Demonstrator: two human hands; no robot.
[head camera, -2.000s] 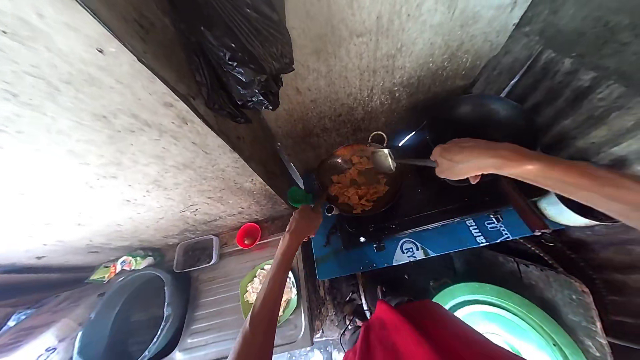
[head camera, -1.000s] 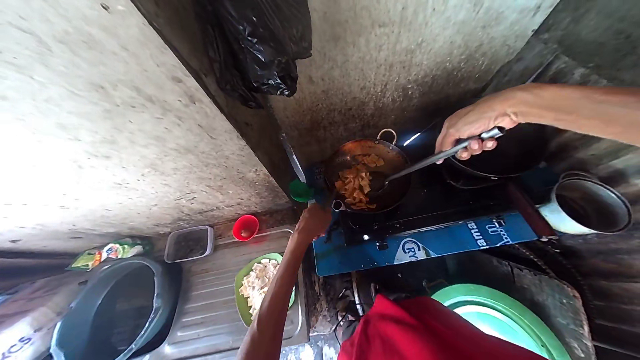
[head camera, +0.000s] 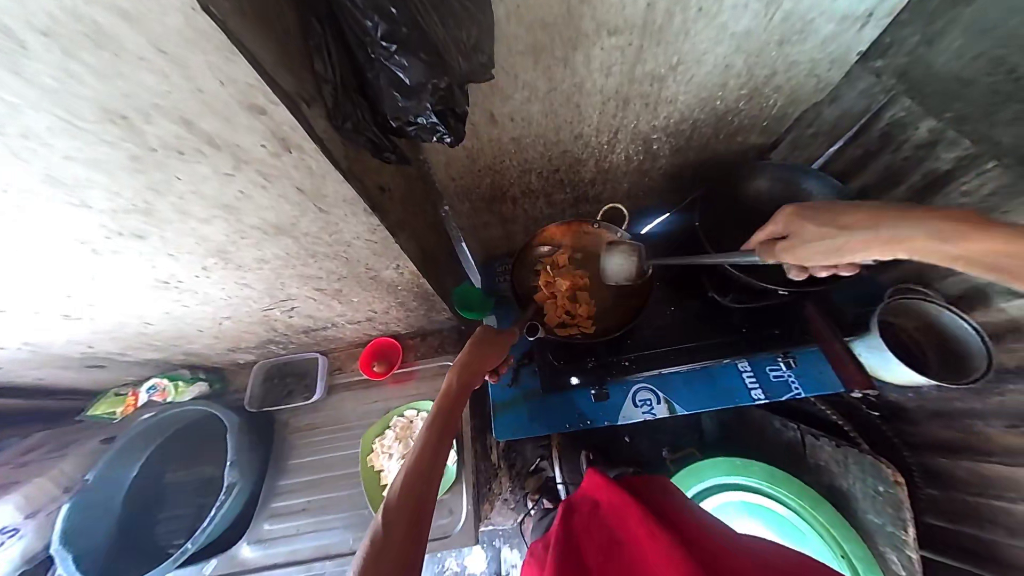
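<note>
My right hand (head camera: 808, 240) grips the handle of a metal spatula (head camera: 624, 262), whose blurred blade is over the right side of a frying wok (head camera: 636, 308). Browned, cut pieces of food (head camera: 564, 296) lie in the wok, bunched toward its left side. My left hand (head camera: 486, 354) is closed at the wok's lower left, around what looks like a handle; the fingers hide most of it. Beside that hand are a green plastic cup (head camera: 472, 301) and a knife blade (head camera: 461, 244). Pale cut pieces (head camera: 396, 444) fill a green plate (head camera: 373, 480), partly behind my left forearm.
A larger dark wok (head camera: 792, 182) sits behind my right hand, with a white pot (head camera: 880, 352) at the right. On the left are a red cup (head camera: 380, 358), a clear plastic container (head camera: 286, 382) and a large basin (head camera: 228, 480). A black plastic bag (head camera: 416, 72) hangs above.
The spatula blade, among the food pieces a second ago, is now at the wok's upper right, its handle more level. My left hand stays at the wok's lower left.
</note>
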